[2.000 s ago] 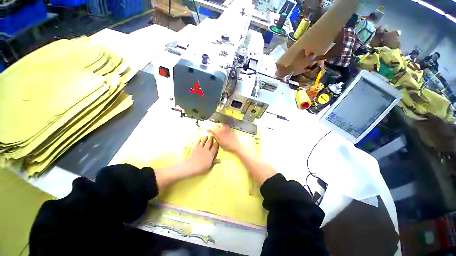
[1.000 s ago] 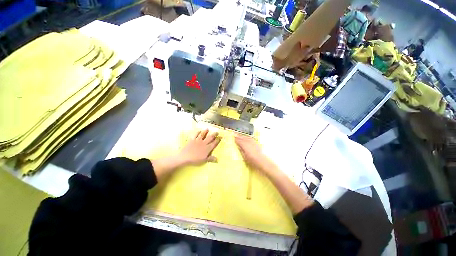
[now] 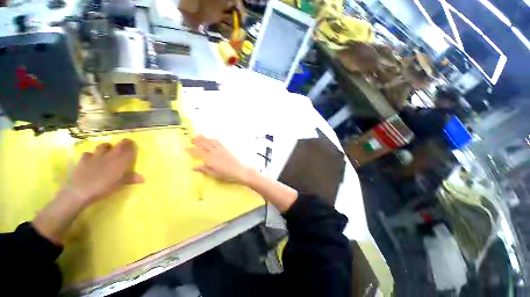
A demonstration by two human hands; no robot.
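A yellow fabric panel (image 3: 157, 214) lies flat on the white machine table, up to the needle area of the sewing head (image 3: 40, 81) at the upper left. My left hand (image 3: 107, 168) rests palm down on the panel, fingers slightly curled, below the presser area. My right hand (image 3: 218, 158) lies on the panel's right part with its fingers spread. Neither hand grips anything that I can see. The clamp frame (image 3: 131, 120) sits just above the panel, with yellow material showing in it. The picture is blurred.
A brown fabric pile (image 3: 314, 165) lies at the table's right, beside a white covering sheet (image 3: 285, 119). The control screen (image 3: 283, 42) and a yellow thread cone (image 3: 228, 53) are behind. Beyond the table edge are a cardboard box (image 3: 378, 142) and a person in dark clothes (image 3: 436, 116).
The view has swung to the right, so the left panel stack is out of the picture. My hands, close together two seconds ago, are now apart on the panel.
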